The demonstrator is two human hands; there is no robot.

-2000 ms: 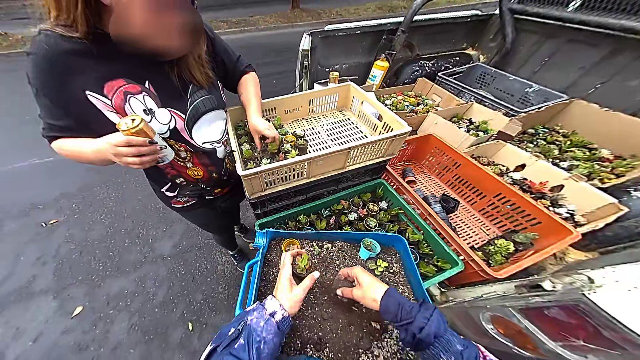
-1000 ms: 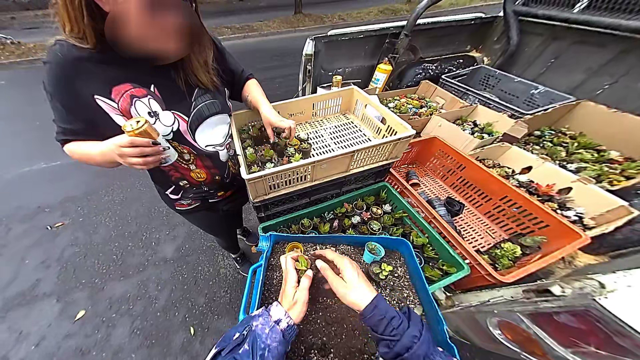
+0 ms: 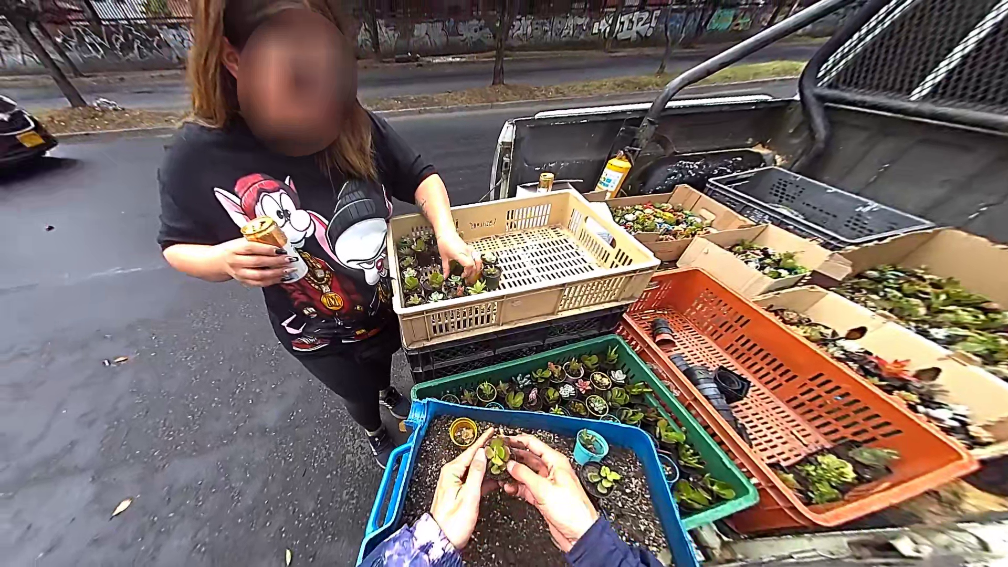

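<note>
My left hand (image 3: 465, 490) and my right hand (image 3: 551, 487) cup a small green succulent (image 3: 498, 456) between them, over a blue plastic crate (image 3: 535, 417) filled with dark, gritty soil (image 3: 512, 526). The fingers hide the plant's base, and any pot around it. Beyond my left fingertips a yellow pot (image 3: 463, 431) rests on the soil. To the right of my right hand are a turquoise pot (image 3: 589, 446) with a small plant and, nearer, another succulent (image 3: 603, 477) in a dark pot.
A green crate (image 3: 736, 492) of potted succulents adjoins the blue one. Behind stands a beige crate (image 3: 520, 298), where a person (image 3: 315, 236) handles plants and holds a can (image 3: 272, 240). An orange crate (image 3: 858, 394) and cardboard boxes (image 3: 858, 315) of succulents fill the truck bed at right.
My right hand has moved left to meet my left hand around the succulent. The succulent in the dark pot now shows right of my right hand. The view has tilted up.
</note>
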